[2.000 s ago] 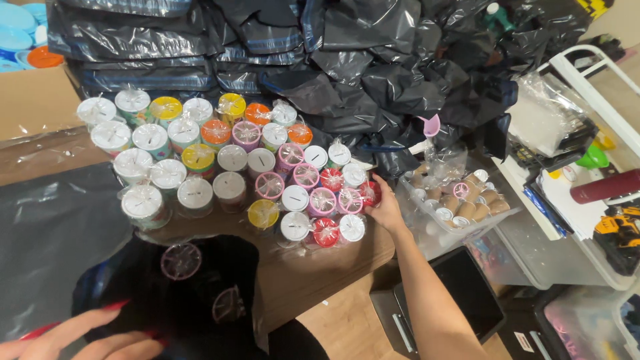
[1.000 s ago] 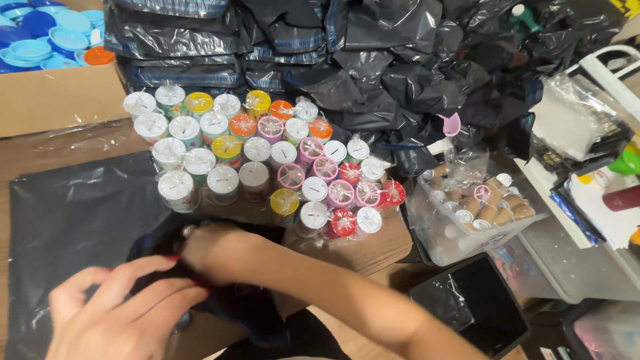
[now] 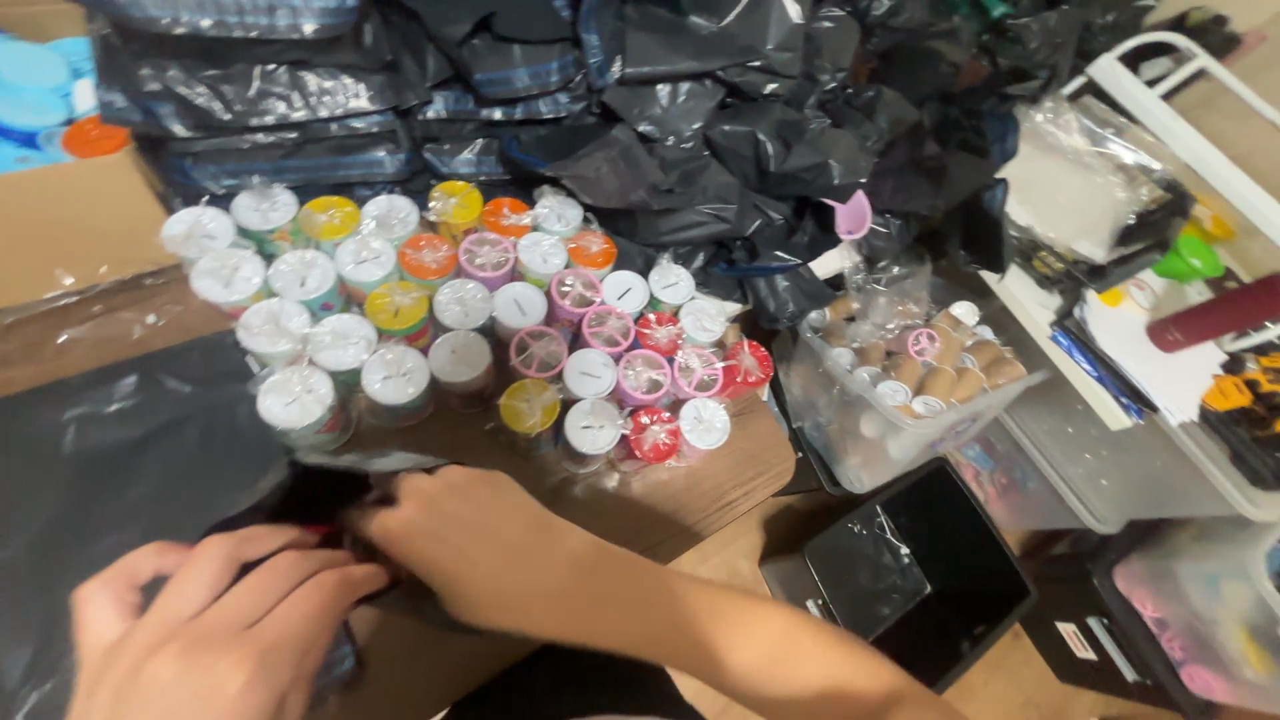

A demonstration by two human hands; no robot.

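My left hand [image 3: 230, 620] grips the edge of a black plastic bag [image 3: 320, 490] at the lower left, its fingers bent over the plastic. My right hand [image 3: 460, 540] reaches across and meets it at the bag's opening, fingertips hidden in the dark folds. Whatever lies inside the bag cannot be seen. Behind both hands stand several rows of small cylindrical containers wrapped in clear film, with white [image 3: 296, 396], yellow [image 3: 530, 405], orange [image 3: 428, 257], pink [image 3: 643, 375] and red [image 3: 654, 434] lids; many white lids have a slot.
Black plastic bags [image 3: 700, 120] are piled along the back. A cardboard box [image 3: 80, 235] with blue lids stands at the left. Right of the wooden table [image 3: 730, 470] are a clear bin [image 3: 860, 440] of brown tubes, a black open bin [image 3: 960, 560] and a maroon bottle [image 3: 1220, 315].
My right hand has moved left from the red-lidded containers at the table's right side to the black bag, beside my left hand. The view has shifted somewhat.
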